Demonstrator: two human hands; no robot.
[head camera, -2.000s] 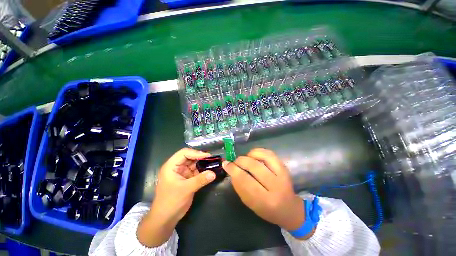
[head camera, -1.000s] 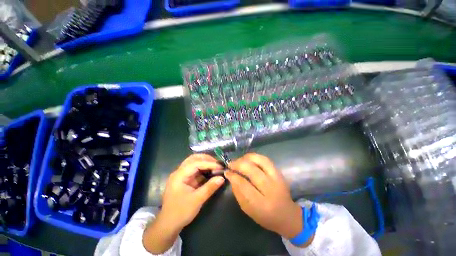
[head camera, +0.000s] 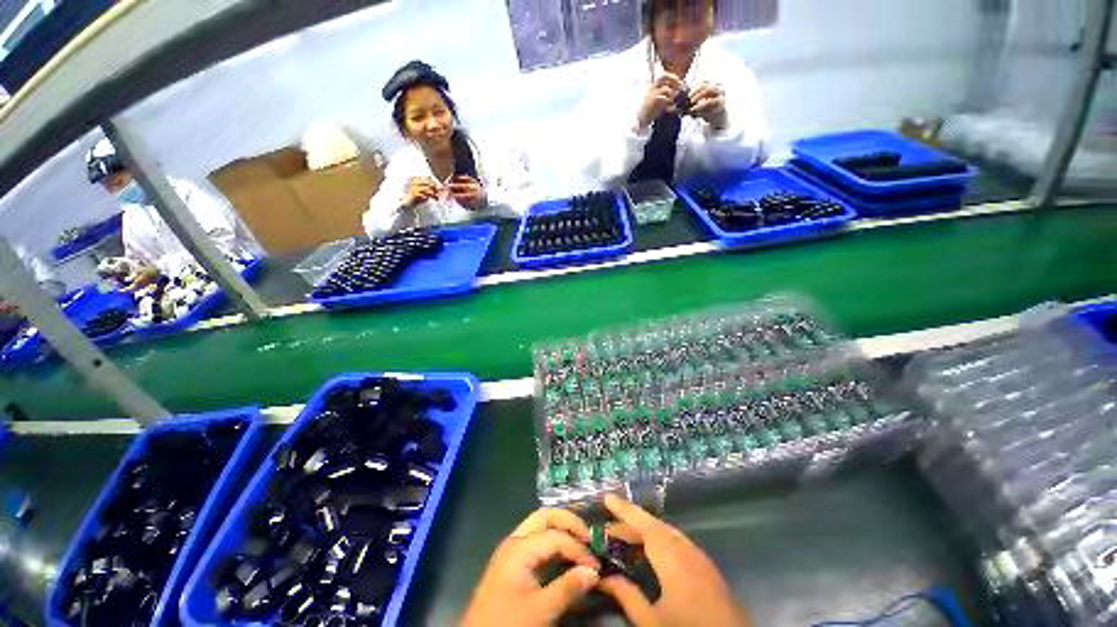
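My left hand (head camera: 533, 573) and my right hand (head camera: 668, 566) are close together at the bottom centre, fingertips nearly meeting. Between the fingers is a small green circuit board (head camera: 598, 539) with a dark part below it. In my left fingers is a black housing, mostly hidden; how far the board sits in it cannot be told. Just beyond my hands a clear blister tray (head camera: 613, 494) holds two rows of upright green boards with wires.
Two blue bins (head camera: 463, 423) of loose black housings stand at left. Stacked clear empty trays (head camera: 1023, 410) are at right, with a blue cord (head camera: 900, 609) near them. Beyond the green conveyor belt (head camera: 484, 321), people in white coats sit behind blue trays (head camera: 459, 272).
The view has tilted up, so the bench things sit lower and the people across show. The green board, clear of the housing at first, is now mostly hidden between my fingers.
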